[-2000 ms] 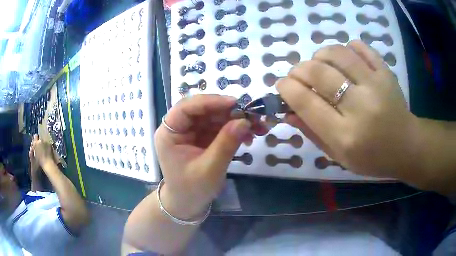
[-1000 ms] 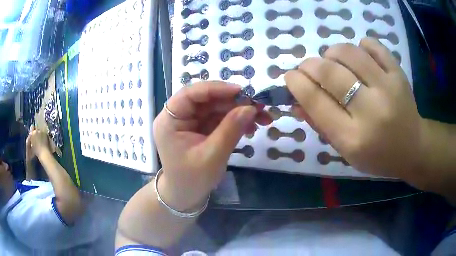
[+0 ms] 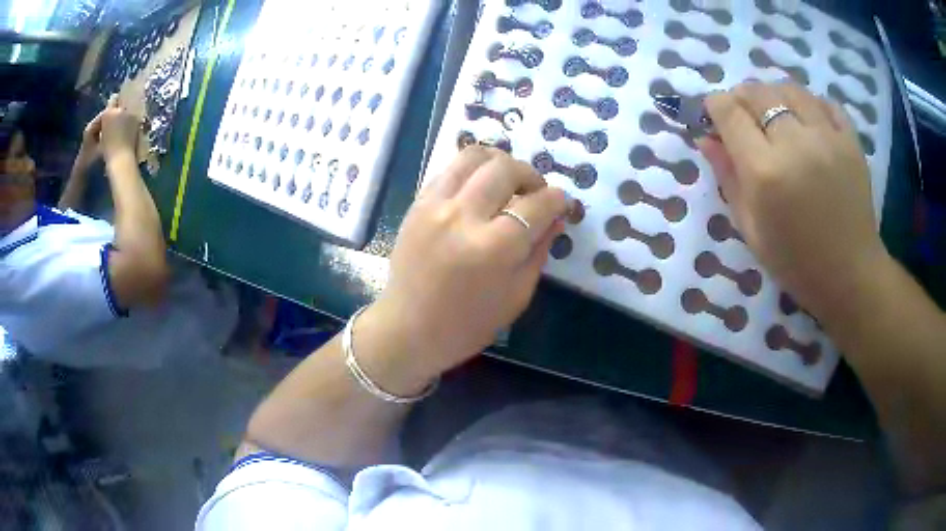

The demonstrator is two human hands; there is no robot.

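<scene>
My left hand (image 3: 482, 244) is low over the white foam tray (image 3: 648, 296), palm down. Its thumb and fingertips meet at a cut-out below the second filled column. They hide most of that spot, so I cannot tell whether a metal part is still between them. My right hand (image 3: 794, 171) is over the tray's right half and holds small pliers (image 3: 676, 107), dark silver jaws pointing left, above a cut-out and away from my left hand. Silver-dark metal pieces (image 3: 563, 169) fill the left columns of dumbbell-shaped cut-outs; the cut-outs in the middle and right show brown.
A second white foam tray (image 3: 363, 207) with small metal pieces lies to the left on the green bench (image 3: 249, 244). Beyond the yellow tape (image 3: 197, 135), a coworker's hands (image 3: 112, 130) are beside loose parts on a brown board (image 3: 161, 104). Red tape (image 3: 684, 373) marks the bench's front edge.
The view has shifted and tilted. My hands have moved apart: my left hand has turned palm down onto the tray, and the pliers in my right hand have come away from its fingers.
</scene>
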